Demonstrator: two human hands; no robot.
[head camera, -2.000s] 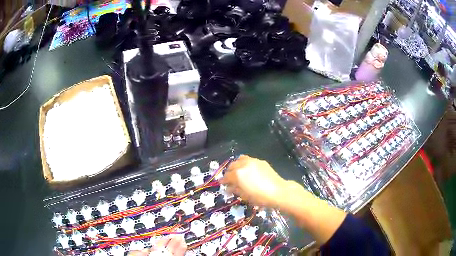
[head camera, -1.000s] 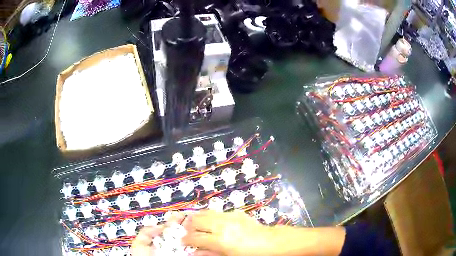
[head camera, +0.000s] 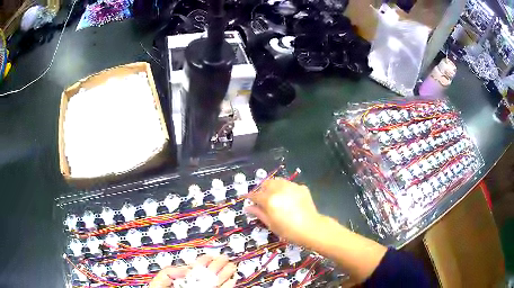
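Note:
A clear tray (head camera: 76, 198) holds rows of small silver-white motors (head camera: 128, 212) with red, orange and dark wires between the rows. My left hand (head camera: 221, 273) is palm up at the bottom edge, partly cut off, holding a heap of white plastic pieces (head camera: 198, 278). My right hand (head camera: 286, 209) is over the right end of the second row, with its bent fingertips close together at a motor top. Whether a piece is between them cannot be told. Several motors in the back row carry raised white tops.
An open cardboard box (head camera: 63, 135) of white pieces stands left of a black column (head camera: 207, 90) with a white-grey base (head camera: 246, 121). Stacked filled trays (head camera: 414, 163) are at right. Black glossy parts (head camera: 315, 45), a clear bag (head camera: 399, 50) and a pinkish bottle (head camera: 437, 79) lie behind.
My right hand has moved from the white pieces in my left palm up to the right end of the second row. The left hand's fingers and heap now show more clearly.

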